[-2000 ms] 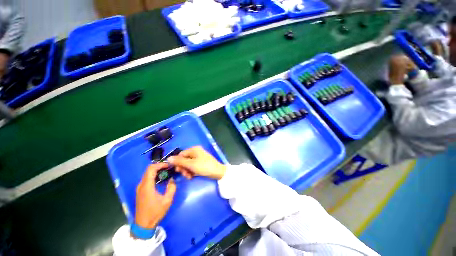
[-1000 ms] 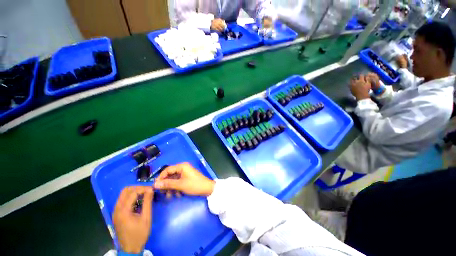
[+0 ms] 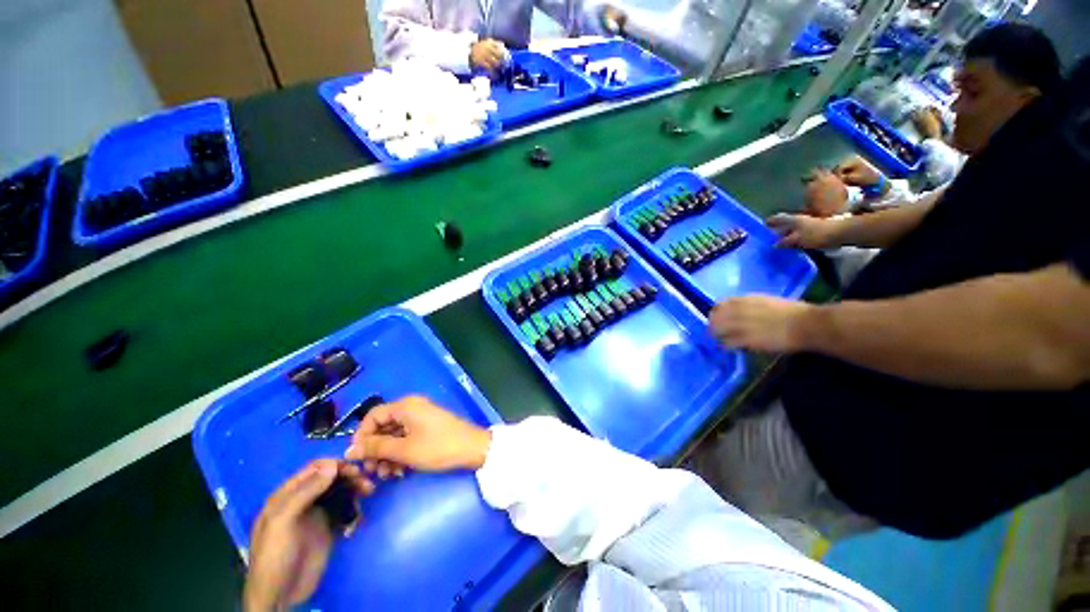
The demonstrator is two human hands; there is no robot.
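Observation:
My left hand (image 3: 291, 536) is low over the work tray (image 3: 418, 574) and holds a black housing (image 3: 340, 505) between thumb and fingers. My right hand (image 3: 412, 438) is just up and right of it, its fingertips pinched at the housing's upper end; whether they hold a small part is hidden. Several black subassemblies (image 3: 323, 373) with thin silver leads lie near the top of the tray, just beyond my hands. Tiny dark parts (image 3: 464, 593) lie at the tray's near edge.
Two right-hand trays (image 3: 651, 412) (image 3: 765, 281) hold rows of green-and-black units. A person in black leans in at right, one hand (image 3: 755, 324) at the nearer tray's edge. The green belt (image 3: 275, 281) carries loose black parts. Trays of black parts and white pieces (image 3: 418, 110) stand beyond it.
The view has shifted. The person in black has come in at right, hands now at the right-hand trays. Black parts on the belt appear further left. My hands stay together at the housing.

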